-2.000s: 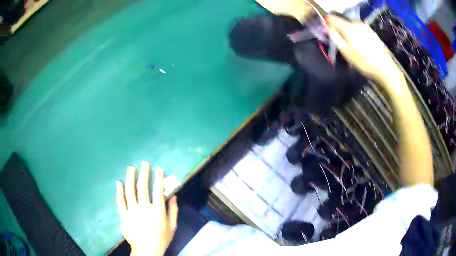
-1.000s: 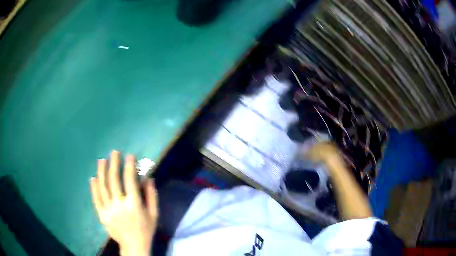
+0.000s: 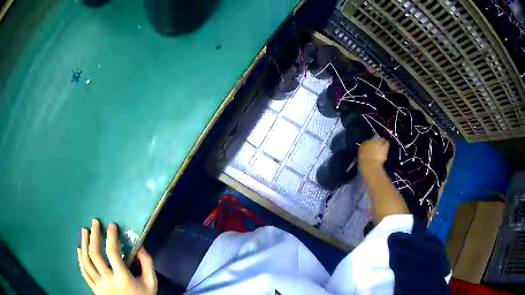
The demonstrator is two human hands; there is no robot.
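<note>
My right hand (image 3: 373, 153) is down in the crate below the bench, at a black wired cylinder (image 3: 335, 169) near the edge of the cluster; its fingers look closed at the top of the cylinder, but the grip is blurred. Several more black cylinders with thin white and red lead wires (image 3: 403, 129) fill the right side of the crate. The crate's pale gridded base (image 3: 279, 138) shows at left. My left hand (image 3: 115, 266) rests with fingers spread and empty at the front edge of the green bench top (image 3: 86, 155).
Dark cylinders (image 3: 179, 14) stand at the bench's far side. A black strip (image 3: 16, 268) lies at lower left. A slatted crate wall (image 3: 437, 63) rises at upper right. A red item (image 3: 233, 214) lies below the bench edge; cardboard (image 3: 476, 239) is at right.
My right hand has come down from the cylinders over the bench into the crate and is now among the wired ones. The view has shifted; my left hand stays at the bench edge.
</note>
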